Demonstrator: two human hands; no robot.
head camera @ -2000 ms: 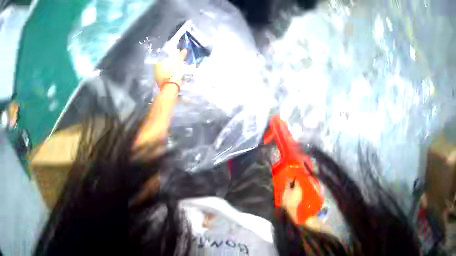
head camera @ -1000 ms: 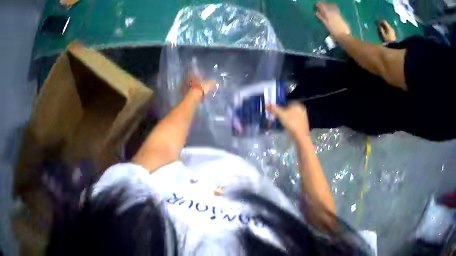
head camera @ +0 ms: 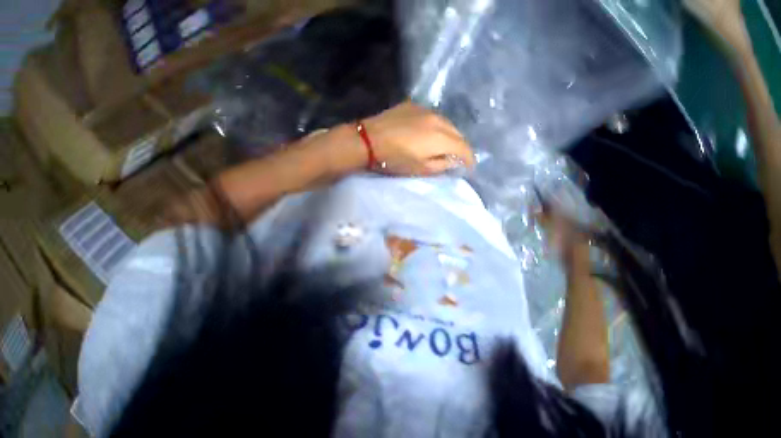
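A large clear poly bag (head camera: 531,85) is spread in front of my lap, from the top middle towards the right. My left hand (head camera: 421,144), with a red band at the wrist, is at the bag's near edge above my white shirt. Its fingers are curled, but whether they grip the film cannot be told. My right hand (head camera: 561,227) is blurred and lower right, beside crumpled clear plastic. Whether it holds anything cannot be told.
An open brown carton (head camera: 51,111) with dark blue box ends (head camera: 167,30) bearing white labels is at the upper left. More cartons (head camera: 141,201) with striped labels lie below it. Another person's arm (head camera: 754,103) and dark clothing are at the right, by the green table (head camera: 769,51).
The view has swung left towards the cartons. The dark blue box that was in my right hand no longer shows. My left hand is now close above my lap.
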